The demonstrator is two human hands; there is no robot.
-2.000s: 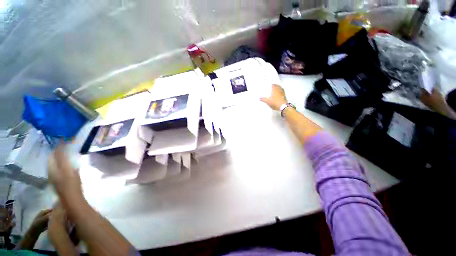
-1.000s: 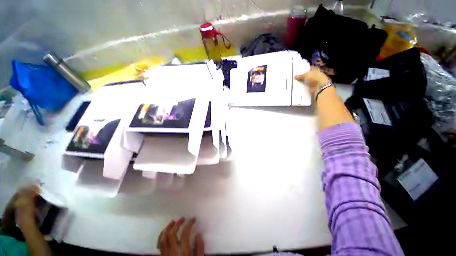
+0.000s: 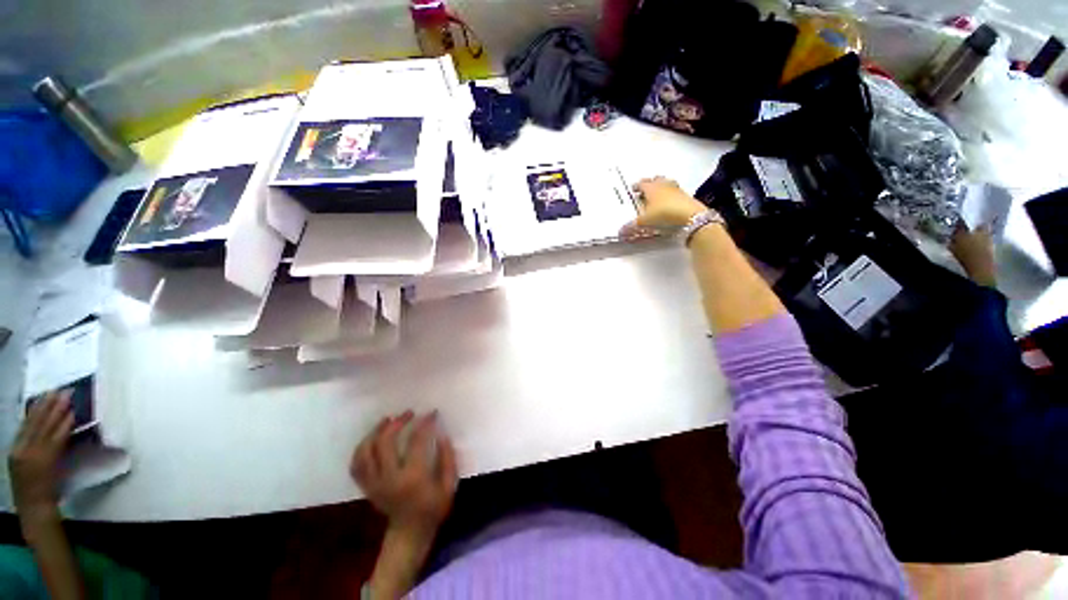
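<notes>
My right hand (image 3: 665, 206) rests on the right end of the flat white carton blanks (image 3: 591, 193) at the back centre, fingertips at their edge; I cannot tell if it grips them. My left hand (image 3: 405, 466) lies at the bench's front edge, fingers apart and empty. Open-ended white folding cartons (image 3: 355, 147) with dark picture panels stand stacked left of the blanks, their flaps sticking out toward me. Black packs (image 3: 858, 293) with white labels are piled to the right of my right forearm.
At the left, a person's hand (image 3: 45, 445) is on another carton (image 3: 70, 363). A phone-like black slab (image 3: 115, 225), metal flask (image 3: 82, 123) and blue bag (image 3: 41, 164) lie beyond. Dark cloth (image 3: 556, 73) is behind the blanks; clear bags (image 3: 914, 152) and another person's hand (image 3: 974, 252) are at right.
The blanks now lie flatter, with my right hand still at their right end. My left hand has come fully into view at the front edge. The left person's hand is now on a carton.
</notes>
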